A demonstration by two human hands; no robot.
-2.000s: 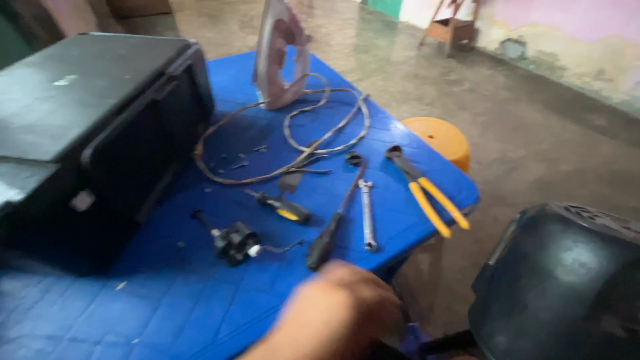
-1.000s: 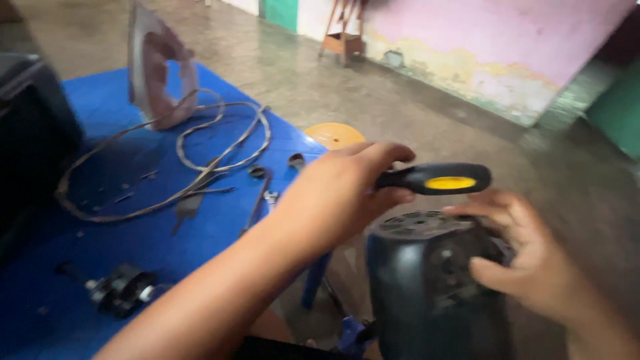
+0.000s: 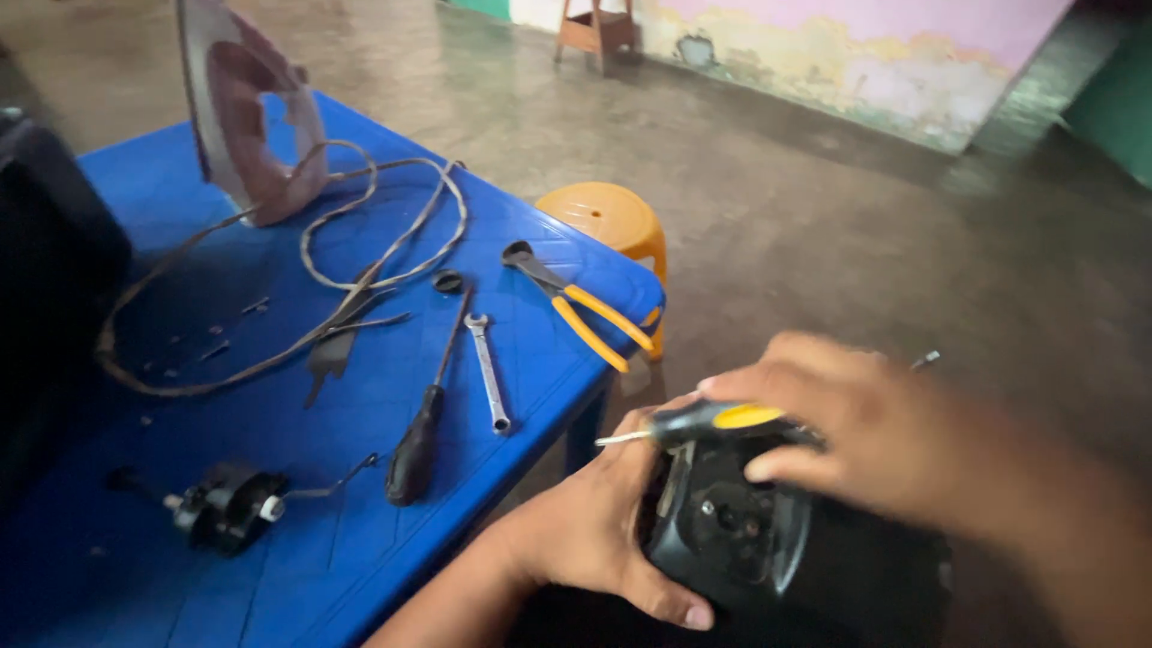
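Note:
My right hand (image 3: 828, 423) holds a short screwdriver with a black and yellow handle (image 3: 720, 421), its metal tip pointing left. Beneath it, my left hand (image 3: 603, 522) grips the side of a black plastic housing (image 3: 738, 540) that has a recessed round part with small screws or holes. On the blue table (image 3: 360, 558) beside my left arm lie a long black-handled screwdriver (image 3: 416, 454), a combination wrench (image 3: 489, 373), end-cutting pliers with orange handles (image 3: 585, 315) and a small black mechanism with a bent wire (image 3: 229, 508).
A clothes iron (image 3: 261, 126) stands on the table, its cloth-covered cord (image 3: 180, 390) looped around small loose parts. At the left edge is a dark case (image 3: 54, 234). An orange stool (image 3: 603, 211) stands beyond the table corner, and a wooden stand (image 3: 596, 31) near the wall.
The black-and-yellow screwdriver, on the table at first, was in my left hand one second ago and is now in my right. My left hand has moved down onto the black housing.

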